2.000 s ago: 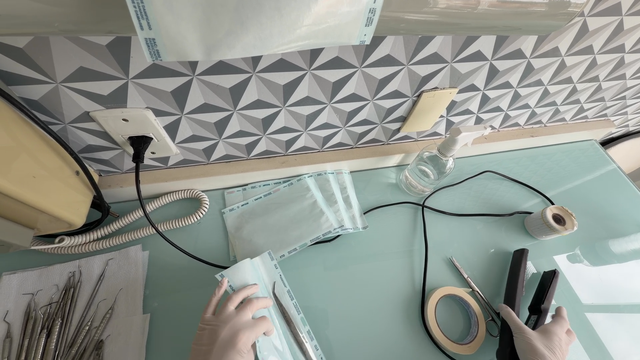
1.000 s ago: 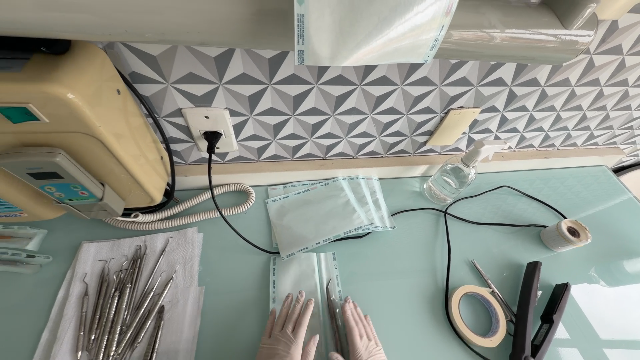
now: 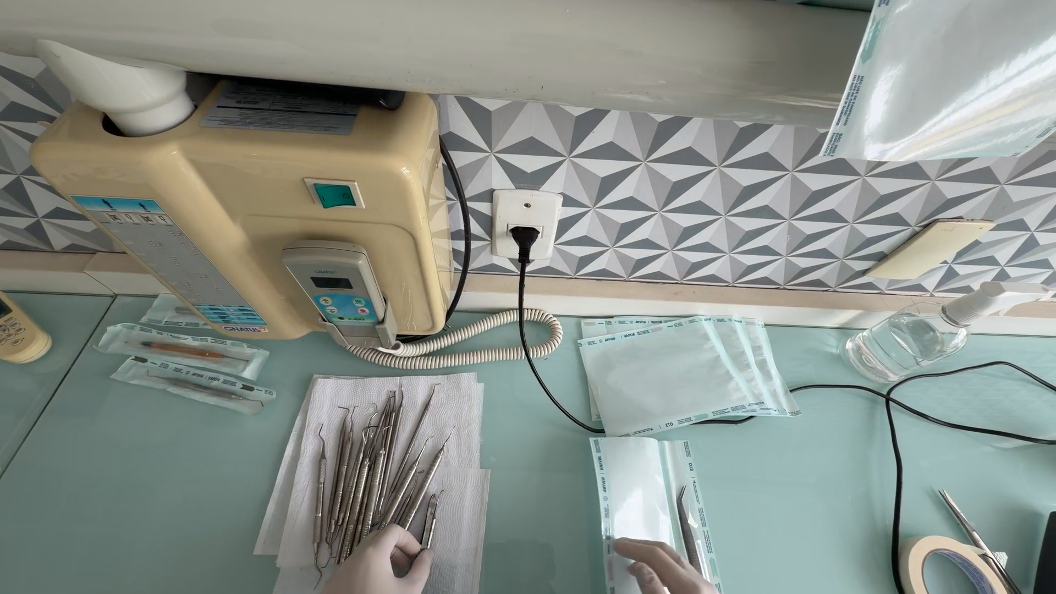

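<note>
My gloved left hand [image 3: 381, 563] is at the lower end of a pile of metal dental instruments [image 3: 367, 470] on white paper towels [image 3: 462, 503]. Its thumb and index finger curl beside a short instrument [image 3: 429, 521]; whether they grip one is unclear. My gloved right hand [image 3: 664, 568] rests with bent fingers on a sterilization pouch [image 3: 634, 487], with a slim metal instrument [image 3: 686, 528] lying at the pouch's right side. Several flat pouches [image 3: 668, 375] lie fanned behind it.
A beige dental unit [image 3: 247, 190] with a coiled cord stands at the back left, near two filled pouches [image 3: 190, 351]. A black cable [image 3: 536, 363] crosses the counter. To the right are a clear spray bottle [image 3: 907, 338], a masking tape roll [image 3: 924, 569] and scissors [image 3: 973, 528].
My left hand has moved left from the pouch to the instrument pile. My right hand has stayed at the pouch, its fingers now bent. The view has swung left.
</note>
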